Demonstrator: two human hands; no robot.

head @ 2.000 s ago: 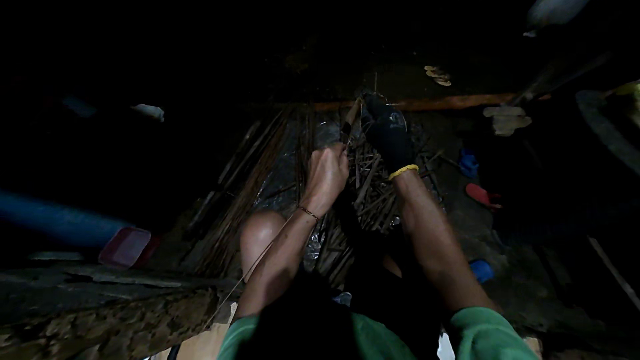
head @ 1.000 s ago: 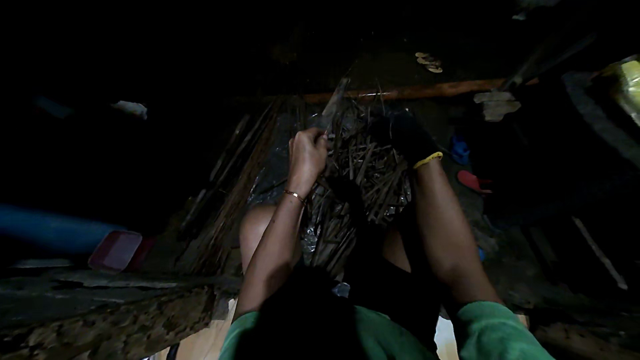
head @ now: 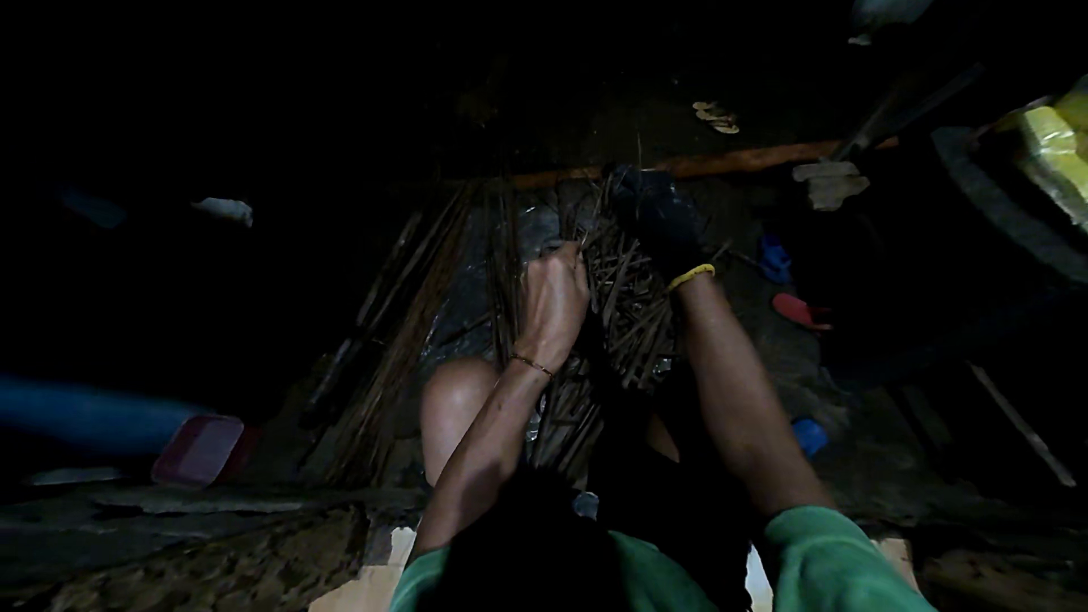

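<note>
My left hand [head: 554, 297], bare and wearing a thin bracelet, is closed in a fist over the sticks. A small grey part of a flat, blade-like thing [head: 552, 246] shows at its fingers; the rest is hidden. Just to the right and farther forward is my right hand [head: 659, 212], in a dark glove with a yellow cuff. A thin stick [head: 639, 149] rises from its fingers, which are hard to make out in the dark. Short cut sticks [head: 633, 314] lie in a loose heap below and between both hands.
Long thin sticks [head: 408, 348] lie at the left on plastic sheeting [head: 467, 297]. An orange-brown beam [head: 748, 160] crosses beyond my hands. Yellowish slippers [head: 716, 117] lie behind it. At the right are a red slipper [head: 799, 312] and blue objects [head: 774, 259]; a pinkish container [head: 197, 450] is at the left.
One second ago the blade-like thing stuck up plainly from my left fist, farther from the gloved hand; now my left hand is nearer the glove and little of that thing shows.
</note>
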